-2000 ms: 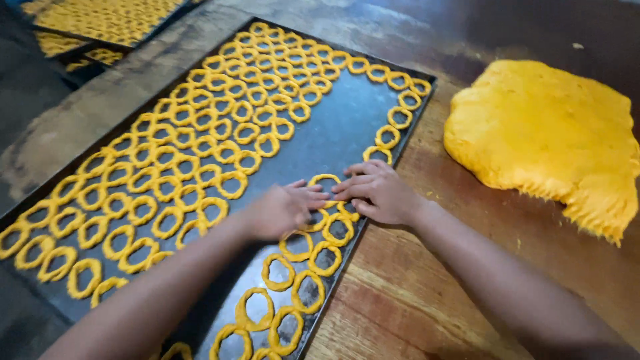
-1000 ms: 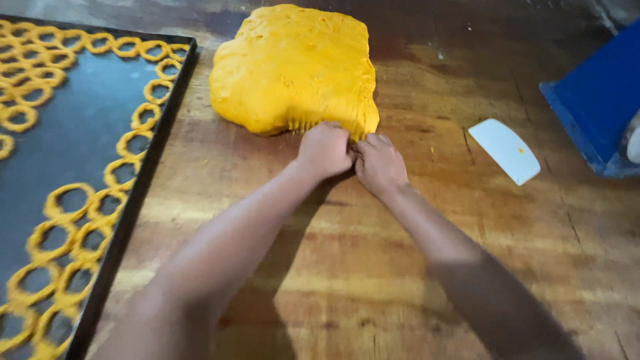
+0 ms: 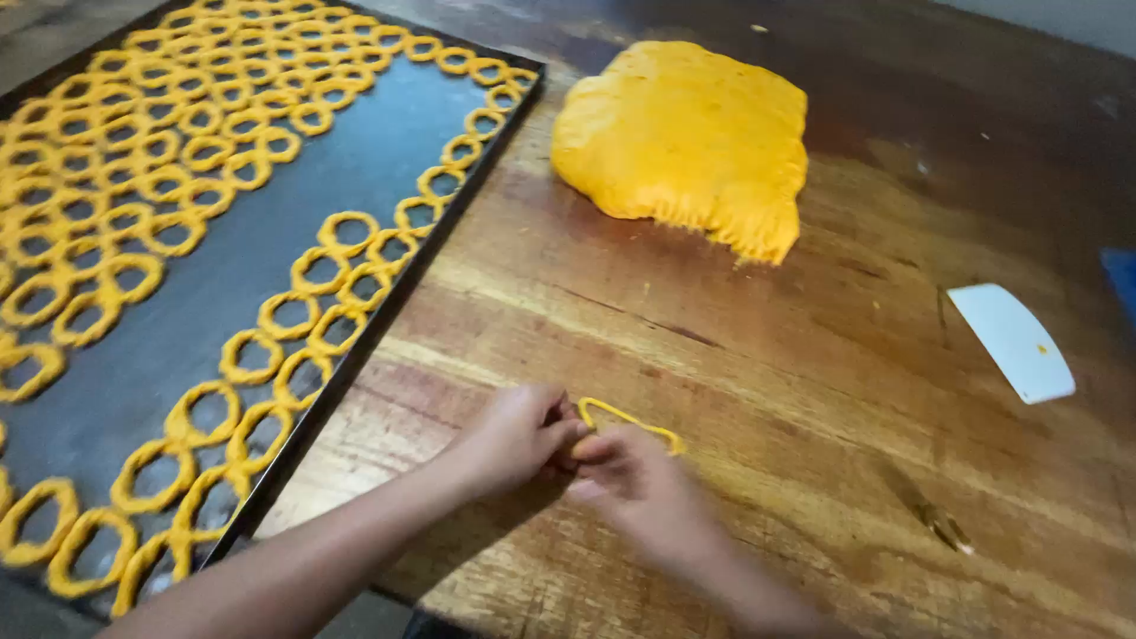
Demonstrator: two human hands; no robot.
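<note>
A thin strand of yellow dough (image 3: 632, 417) runs between my two hands over the wooden table, bent in a loop. My left hand (image 3: 525, 435) has its fingers closed on one part of it. My right hand (image 3: 635, 475), blurred, pinches the strand close beside the left one. Beyond them lies a thick slab of yellow dough (image 3: 688, 133) with a ragged, torn near edge. To the left, many yellow dough rings (image 3: 251, 357) sit in rows on a dark metal tray (image 3: 266, 257), along both long sides and the far end.
A white plastic dough scraper (image 3: 1012, 344) lies flat on the wooden table (image 3: 799, 382) at the right. Part of a blue object (image 3: 1120, 280) shows at the right edge. The tray's raised rim runs close to my left forearm.
Both hands have moved from the slab's torn edge toward the near part of the table, and a dough strand now shows between them. The view has swung back left over the tray.
</note>
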